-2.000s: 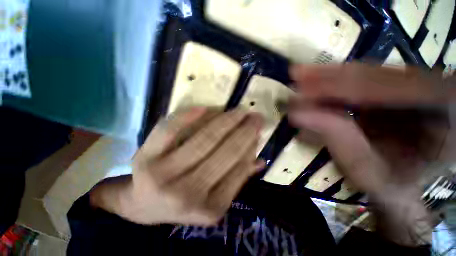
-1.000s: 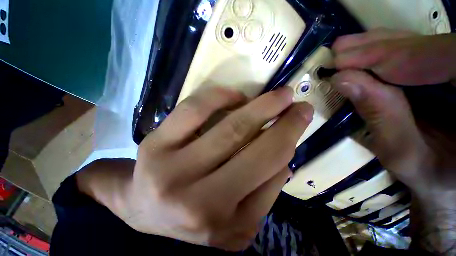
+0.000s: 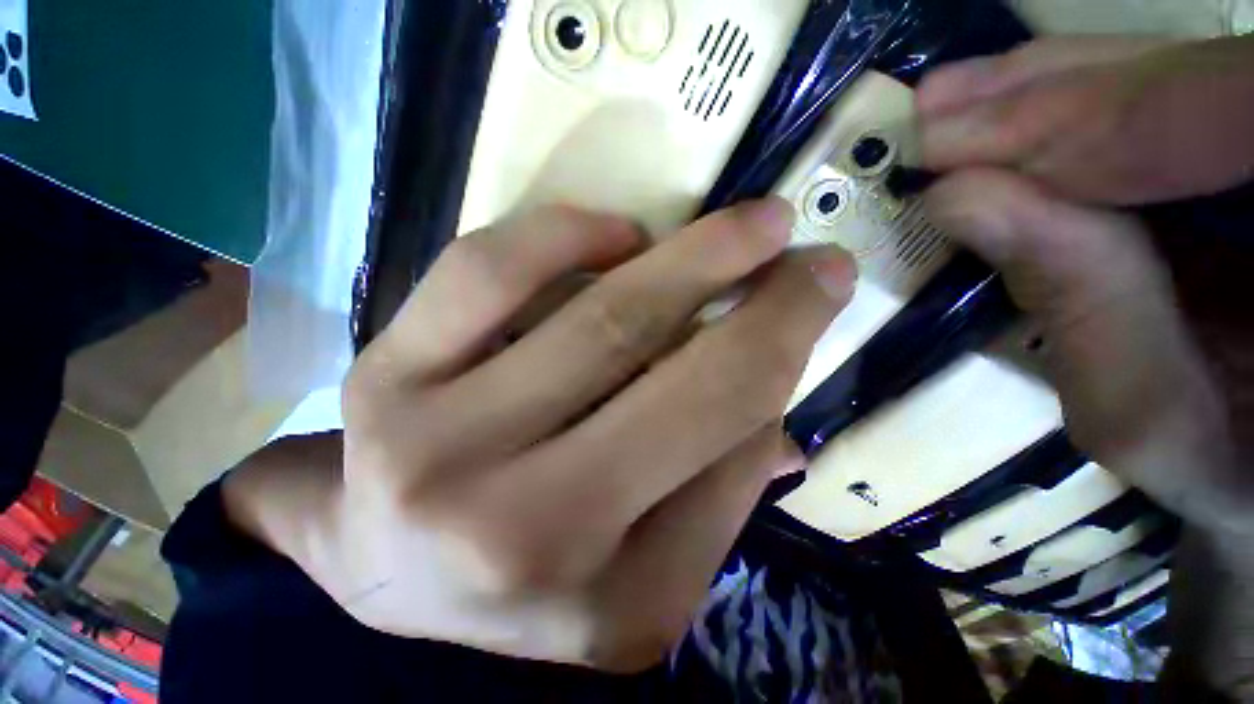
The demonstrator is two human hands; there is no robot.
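A cream phone-shaped cover [image 3: 864, 296] lies tilted in a glossy black tray [image 3: 413, 151]. Two of its camera rings show black centres; its row of slots is beside them. My left hand [image 3: 578, 413] lies over the tray, back up, with two fingertips resting on this cover just below the rings; its thumb is hidden. My right hand [image 3: 1059, 179] is at the rings' right side, thumb and finger pinched on a small dark thing [image 3: 908, 180] at the third ring. Whether this is a disc or a tool tip cannot be told.
A larger-looking cream cover [image 3: 619, 124], one ring black, lies up and left. More covers [image 3: 935, 440] lie in the tray at lower right. Milky film [image 3: 319, 206] borders the green bench top [image 3: 151, 110]. A cardboard box [image 3: 193, 413] and red items [image 3: 48, 516] are at lower left.
The covers have shifted up and left in view. A second ring on the worked cover now shows a black centre. My right fingers stay beside the rings; my left hand still rests on the cover.
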